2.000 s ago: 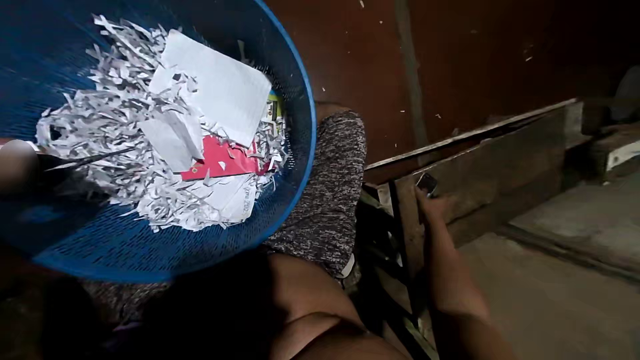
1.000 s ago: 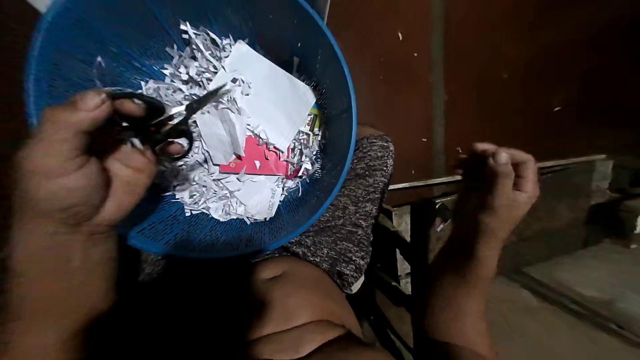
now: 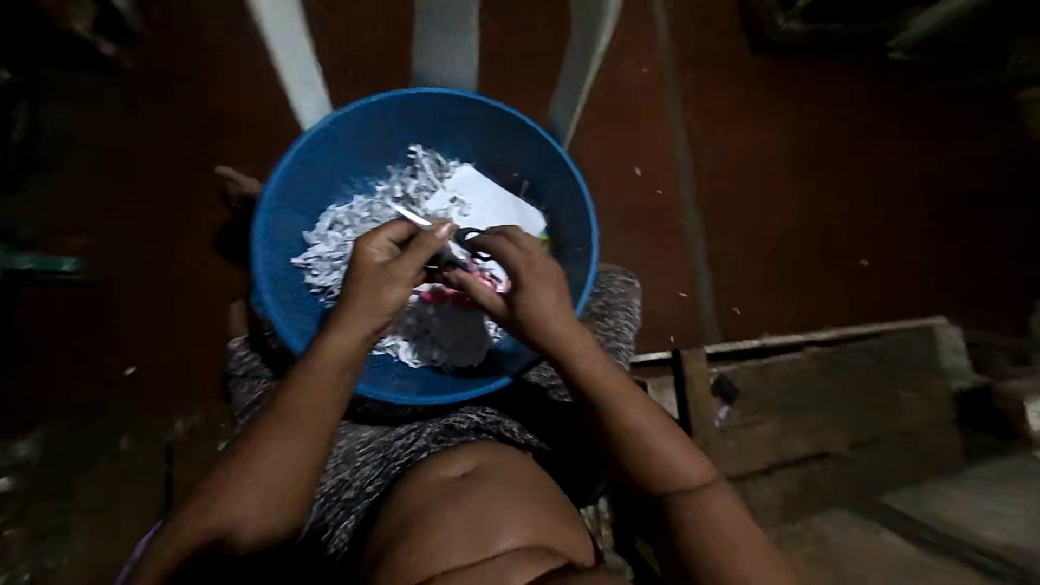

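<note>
A round blue plastic basin (image 3: 422,394) rests on my lap, holding a heap of shredded white paper (image 3: 333,244), a flat white sheet (image 3: 496,203) and a pinkish-red piece (image 3: 455,296). Over the heap, both hands meet at a pair of black-handled scissors (image 3: 470,244). My left hand (image 3: 390,272) grips them near the pivot, with a blade pointing up and left beyond the fingers. My right hand (image 3: 520,280) has its fingers at the handle loops. The fingers hide part of the scissors, so whether the blades are apart cannot be told.
Pale slats (image 3: 447,45), apparently of a chair, stand beyond the basin. To the right is a low wooden board structure (image 3: 821,398) with a small dark object (image 3: 723,388) on it. Paper bits dot the reddish floor (image 3: 764,203).
My right hand has come from the wooden boards at the right to the scissors over the basin. The scissors were in my left hand alone one second ago. The view has shifted widely.
</note>
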